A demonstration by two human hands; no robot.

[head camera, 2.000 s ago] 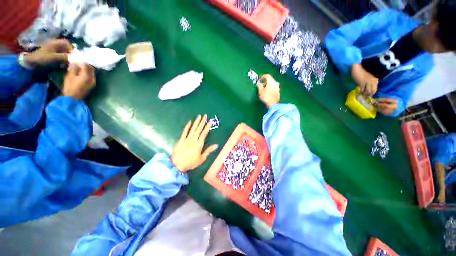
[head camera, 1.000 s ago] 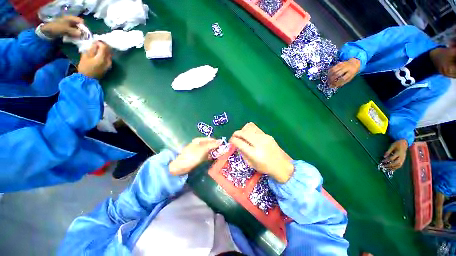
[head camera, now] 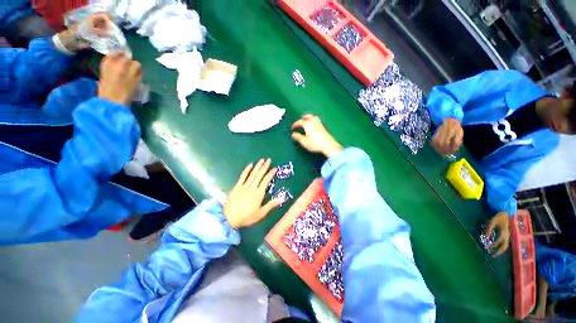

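Observation:
Silver metal frames (head camera: 285, 170) lie on the green surface left of the salmon-red parts tray (head camera: 284, 228). My left hand (head camera: 247, 195) lies flat, palm down, with fingers spread, its fingertips touching or beside the frames. The tray holds small silver parts (head camera: 311, 232) in its compartments, and my right sleeve covers part of it. My right hand (head camera: 311, 135) is reached forward beyond the tray, fingers curled with thumb and fingertips apart, near the white oval sheet. No part shows in it.
The white oval sheet (head camera: 256, 118) lies ahead, with a small carton (head camera: 218, 77) beyond it. A single frame (head camera: 298, 77) lies farther off. A person at left handles white wrapping. A person opposite works by a frame pile (head camera: 395, 101) and a yellow box (head camera: 465, 179). Another tray (head camera: 379, 58) stands across.
My hands were together over the tray's near-left corner, holding a frame. They have parted: the left rests flat by the frames, and the right has moved forward toward the oval sheet.

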